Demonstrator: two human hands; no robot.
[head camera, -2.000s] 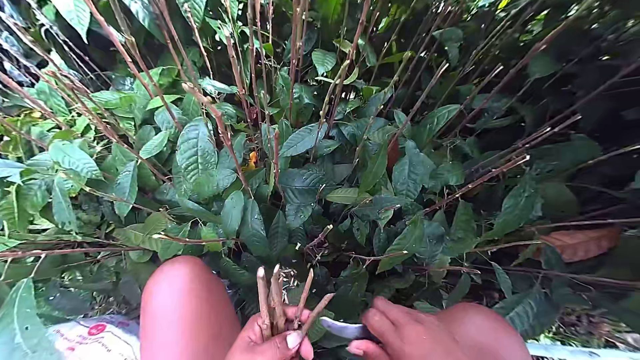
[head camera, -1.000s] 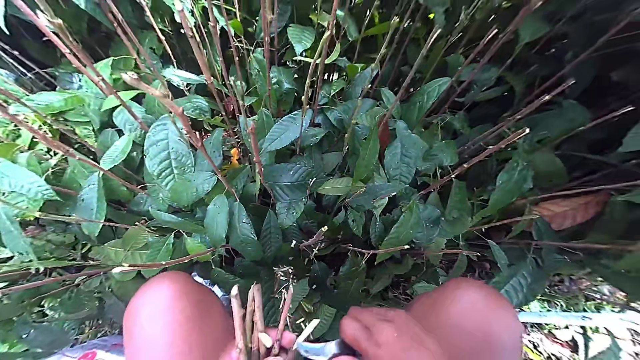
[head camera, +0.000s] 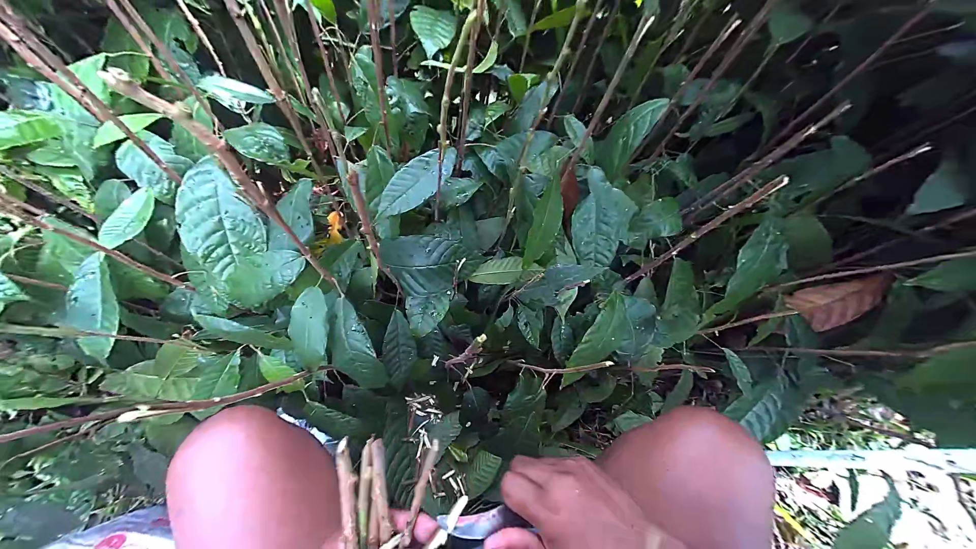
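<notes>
At the bottom edge, between the knees, my left hand (head camera: 415, 526) is closed around several cut woody stems (head camera: 379, 488) that stand roughly upright, their pale ends showing. Most of that hand lies below the frame. My right hand (head camera: 572, 503) grips a knife (head camera: 476, 524), its curved metal blade pointing left against a stem with a pale, freshly cut end (head camera: 455, 515). The knife's handle is mostly hidden by the fingers. Small pale wood shavings (head camera: 423, 415) lie on the leaves just beyond the hands.
Leafy plants with many bare cut stems (head camera: 709, 229) fill the view ahead, some leaning toward me. My knees (head camera: 252, 480) flank the hands. A pale pole or pipe (head camera: 869, 460) lies at right, a printed sack or cloth (head camera: 122, 531) at lower left.
The view has shifted, and both hands now sit lower in it. The stem bundle and the knife remain held, with the blade still beside the stems.
</notes>
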